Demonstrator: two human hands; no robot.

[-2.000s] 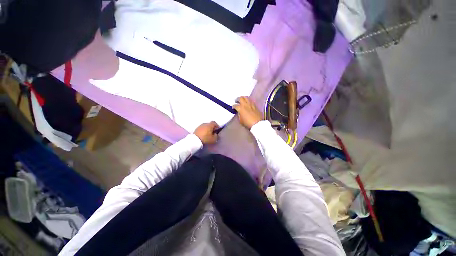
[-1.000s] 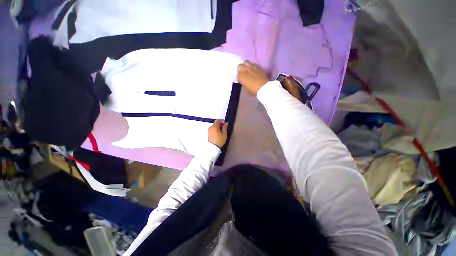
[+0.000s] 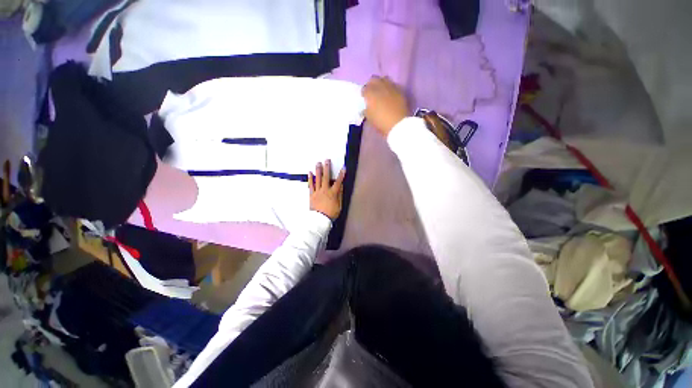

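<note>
The white front panel lies flat on the lilac table, with a dark long seam across it and a short dark pocket opening above. A dark edge fold runs down its right edge. My left hand lies on the panel by this fold, fingers spread, over the seam's right end. My right hand has its fingertips at the panel's upper right corner, thumb and fingers together, pinching it. The steam iron stands right of that hand, partly hidden by my sleeve.
A stack of panels with black borders lies on the far side. A pile of dark panels is at the left, with a red bundle tie at the table edge. Beige sheeting and heaped fabric are at the right.
The panel was slanted and now lies level, its dark edge strip showing. My right hand has moved from the seam's end to the upper corner. My left hand has flattened with fingers spread.
</note>
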